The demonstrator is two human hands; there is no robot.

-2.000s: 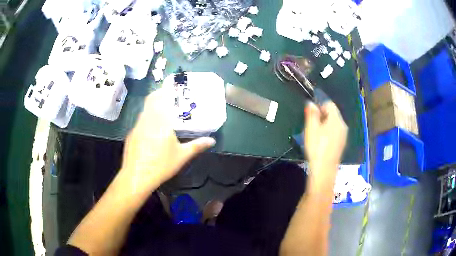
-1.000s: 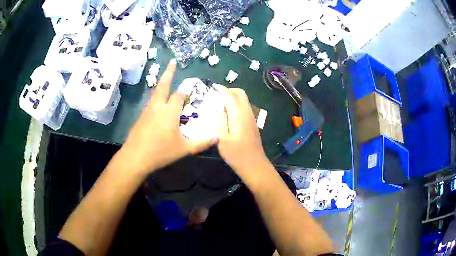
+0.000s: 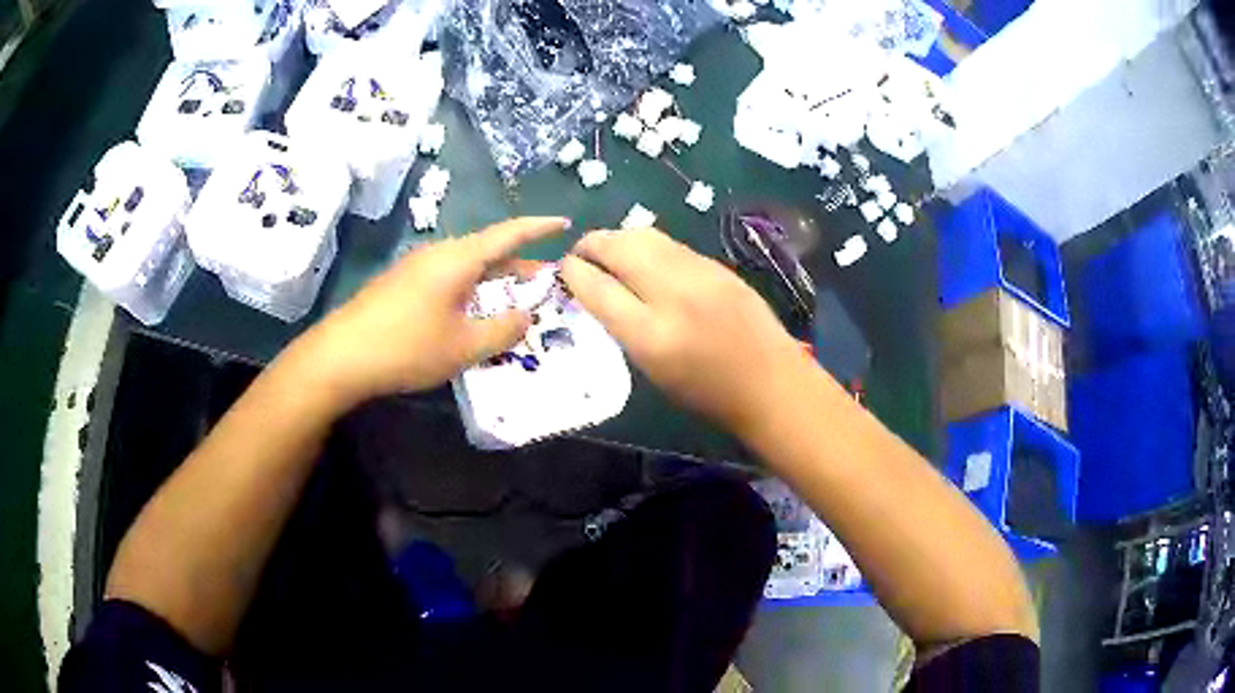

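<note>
A white plastic housing (image 3: 549, 393) lies at the bench's front edge, its open face with dark cutouts and blue-purple wires towards me. My left hand (image 3: 434, 305) is on its upper left side, thumb over the face and index finger stretched along the far edge. My right hand (image 3: 664, 305) is at its upper right corner, fingertips pressed on small white parts there. The fingertips of both hands nearly meet and hide what exactly they pinch. The glue gun (image 3: 837, 345) lies to the right, mostly hidden behind my right forearm.
Several white housings (image 3: 264, 203) are stacked at left. A crumpled clear bag (image 3: 542, 81) lies at the top, with small white pieces (image 3: 592, 172) beside it. White covers (image 3: 786, 115) lie at upper right. Blue bins (image 3: 1009, 474) and a cardboard box (image 3: 1002, 355) stand beyond the right edge.
My right hand has let go of the glue gun, which now lies on the bench, and has come to the housing. The housing has turned and moved nearer to me.
</note>
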